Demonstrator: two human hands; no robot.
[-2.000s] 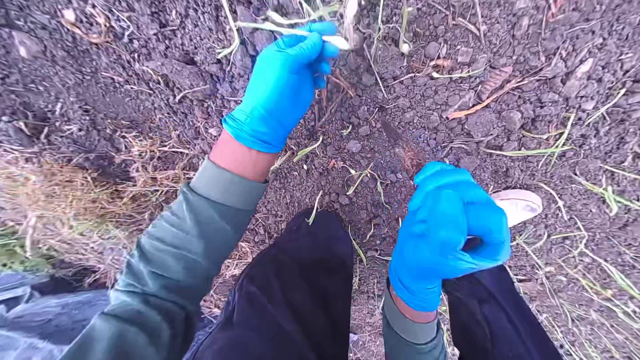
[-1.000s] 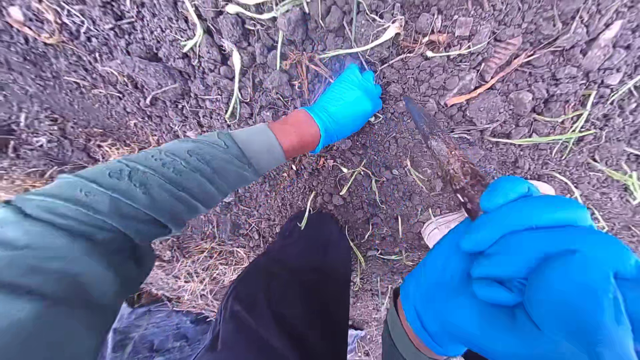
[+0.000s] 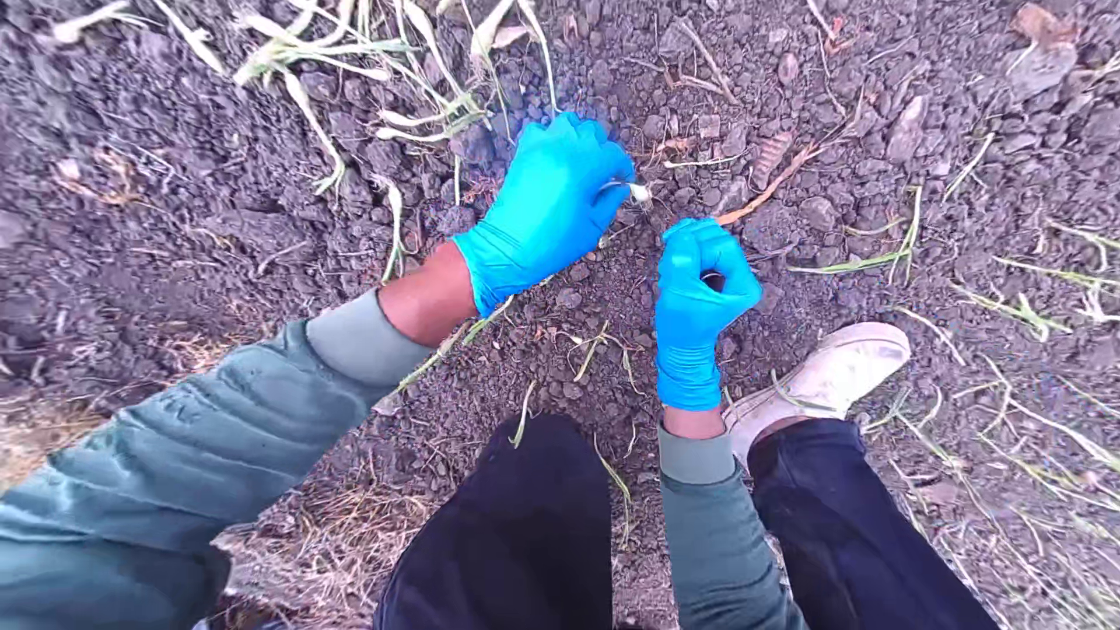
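Note:
My left hand [image 3: 560, 201], in a blue glove, is closed around an onion-like seedling, its small white bulb [image 3: 641, 192] poking out by the thumb. Green leaves [image 3: 455, 343] show below that wrist, probably of the same plant. To the right, my gloved right hand [image 3: 700, 289] is curled into a fist just above the soil. A dark end shows inside its curl, seemingly the handle of the bladed tool seen earlier; the blade is hidden. More pale-stemmed seedlings [image 3: 302, 54] lie loose on the soil beyond my left hand.
Dark, clumpy soil [image 3: 262, 236] surrounds both hands. A dry brown leaf strip [image 3: 770, 186] lies ahead of my right hand. My light shoe [image 3: 827, 372] stands at the right, near scattered green stalks [image 3: 875, 262]. Dry grass [image 3: 341, 534] is at the lower left.
My right hand has moved from the lower right, where the tool's blade showed, to beside my left hand. The blade is now out of sight. A bulb now shows at my left hand.

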